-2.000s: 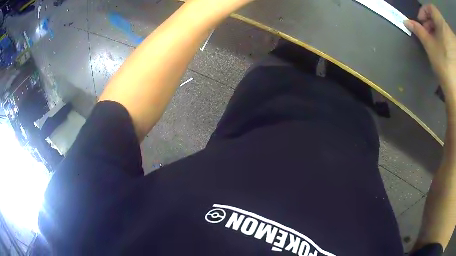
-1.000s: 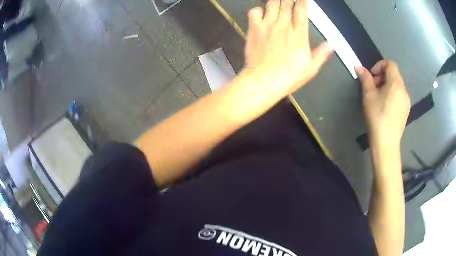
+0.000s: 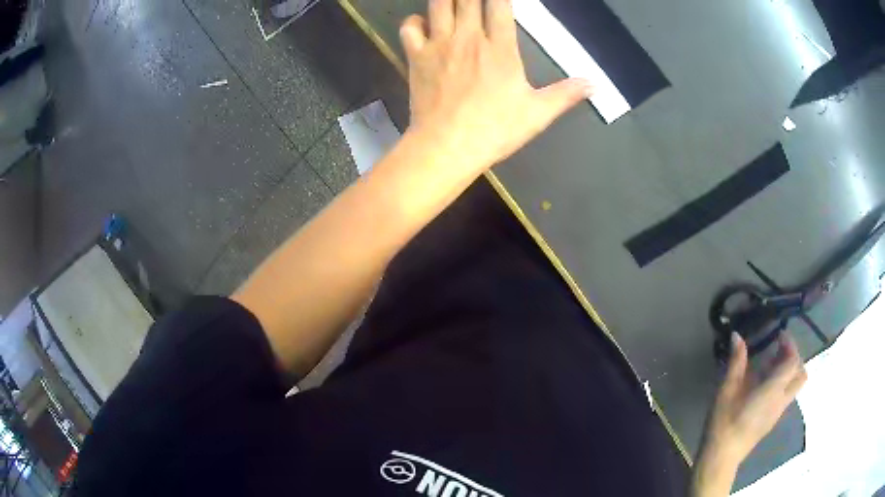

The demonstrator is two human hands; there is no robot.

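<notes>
My left hand [image 3: 466, 82] is spread flat at the table's near edge, its thumb tip at the edge of a white paper strip [image 3: 611, 102]. The strip lies along the edge of a wide dark fabric strip [image 3: 621, 58]. My right hand [image 3: 757, 388] is at the lower right, thumb and fingers apart, fingertips at the black handles of the shears [image 3: 747, 315]. I see no firm grip on them. The shears lie on the table, blades towards the right rim. A separate dark fabric strip [image 3: 713, 204] lies between the two hands.
The dark grey table has a yellowish edge [image 3: 553, 257]. Dark fabric [image 3: 854, 49] lies at the upper right, white paper [image 3: 844, 388] at the lower right. A thin dark tool crosses near the shears. On the floor are a pale sheet [image 3: 367, 131] and a light-topped box [image 3: 92, 320].
My right hand has let go of the paper strip's end and moved down to the shears. The view has shifted right, showing the shears and more table. My left hand stays beside the strip.
</notes>
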